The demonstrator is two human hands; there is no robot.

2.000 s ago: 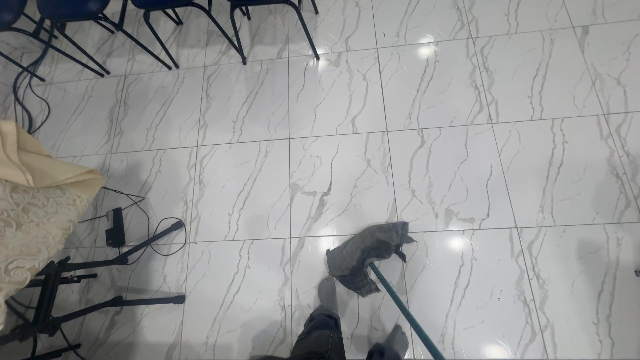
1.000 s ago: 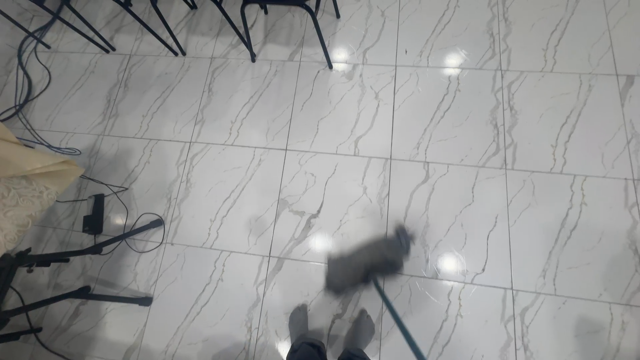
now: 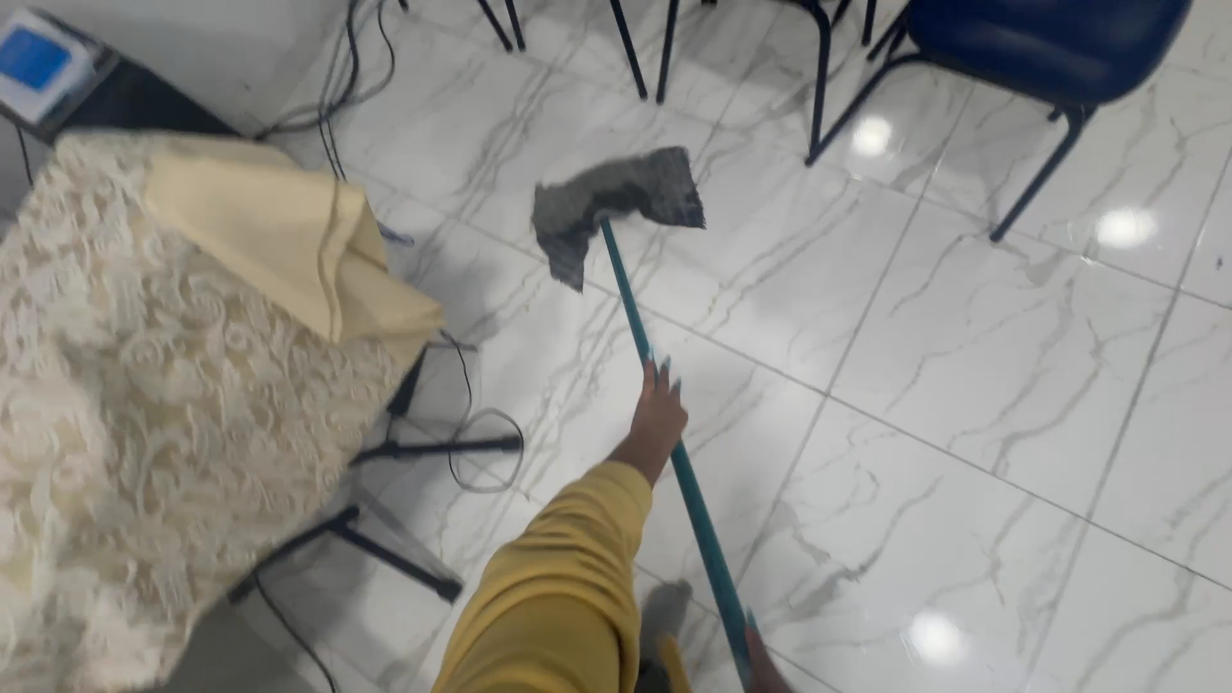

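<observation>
My left hand [image 3: 661, 414], below a yellow sleeve, grips the middle of a green pole [image 3: 707, 539]. Lower down, at the bottom edge of the view, my right hand [image 3: 763, 664] is on the same pole and only partly in view. At the pole's far end a grey cloth [image 3: 621, 197] is draped over the head, which it hides, and lies on the marbled tile floor [image 3: 924, 404]. One of my feet shows dimly beneath the left forearm.
Lace and plain cream cloths [image 3: 260, 231] cover something at the left, with black stand legs [image 3: 399, 563] below. Black cables [image 3: 337, 115] run along the floor and wall at the upper left. Blue chairs [image 3: 1039, 43] with dark metal legs stand along the top.
The view has shifted a lot toward the cloth-covered stand. The grey cloth on the pole has moved nearer the chairs and cables. Both hands have come into view on the pole.
</observation>
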